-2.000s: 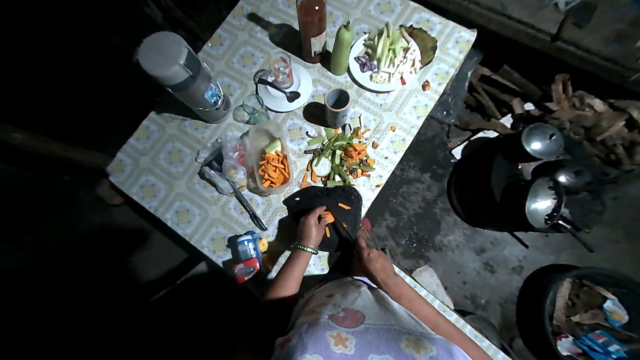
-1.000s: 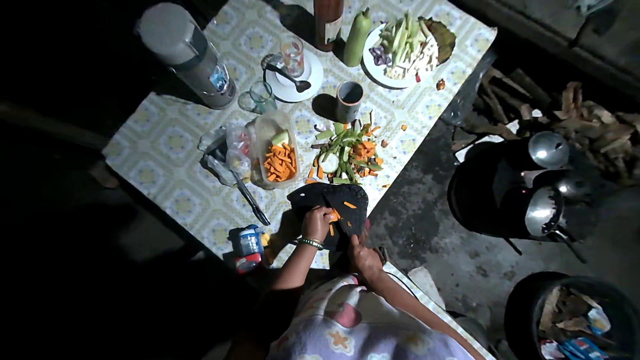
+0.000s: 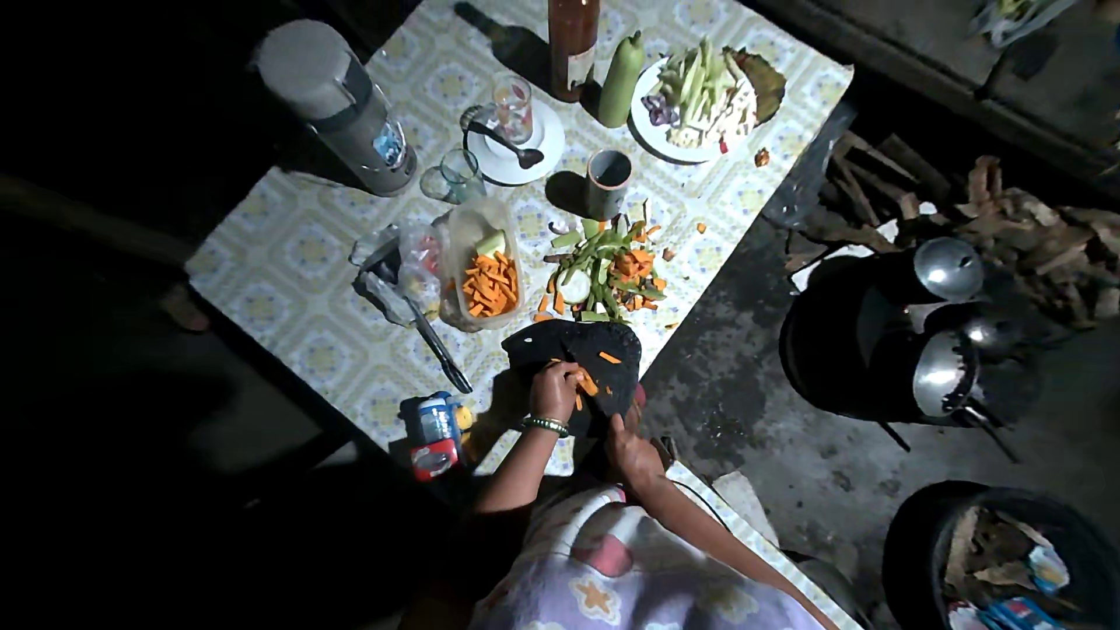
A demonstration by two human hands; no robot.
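Observation:
My left hand, with a beaded bracelet at the wrist, holds orange vegetable pieces down on a dark cutting board at the table's near edge. My right hand is closed at the board's near right side, around what looks like a knife handle; the dark blade barely shows against the board. Loose orange strips lie on the board. Just beyond it are a plastic container of cut orange sticks with a pale green chunk, and a pile of green and orange peelings.
On the patterned tablecloth stand a grey cup, a saucer with glass and spoon, a bottle, a green gourd, a plate of cut vegetables and a thermos. Pots and firewood are at right.
Both hands remain at the board, with only small shifts. The view has moved slightly, so the table's things sit a little differently in it.

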